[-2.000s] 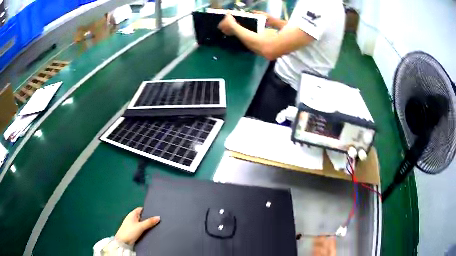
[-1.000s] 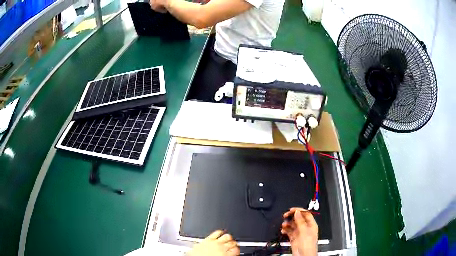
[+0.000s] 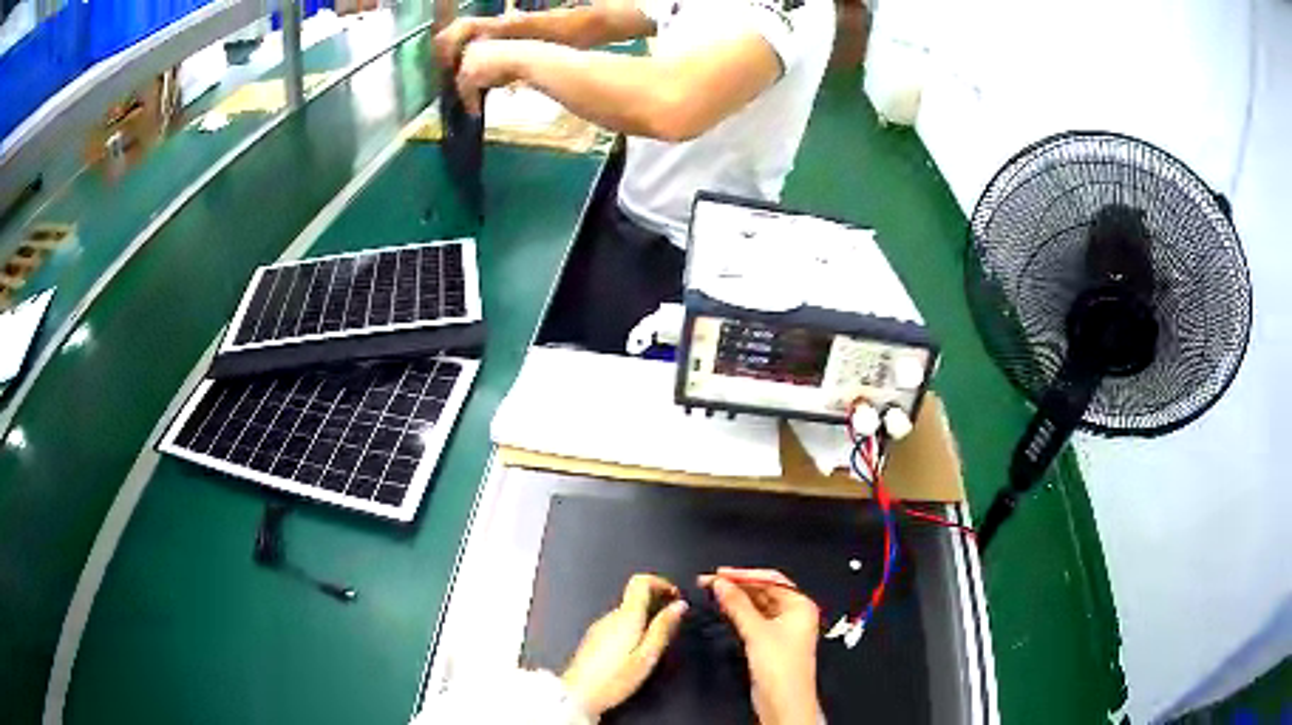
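Observation:
A black-backed solar panel (image 3: pixel 595 552) lies on the silver-framed test station (image 3: pixel 489 567). My left hand (image 3: pixel 626 640) and my right hand (image 3: pixel 772 635) are close together above it, each pinching part of a dark cable (image 3: pixel 697 612) at the fingertips. A thin red wire runs from my right fingertips toward the white lead clips (image 3: pixel 846 630). Red and blue test leads (image 3: pixel 888 545) hang from the bench meter (image 3: pixel 808 371), whose display is lit. The panel's junction box is hidden or too blurred to tell.
Two framed panels (image 3: pixel 354 298) overlap on the green bench (image 3: pixel 284 637), with a coiled cable (image 3: pixel 276 545) beside them. White sheets (image 3: pixel 638 411) and cardboard (image 3: pixel 935 453) lie by the meter. A pedestal fan (image 3: pixel 1112 283) stands right. A co-worker (image 3: pixel 709 113) holds a dark panel.
The black-backed panel came down onto the station. My hands have moved up over it and closer together, now at the cable. The co-worker's dark panel is turned more edge-on.

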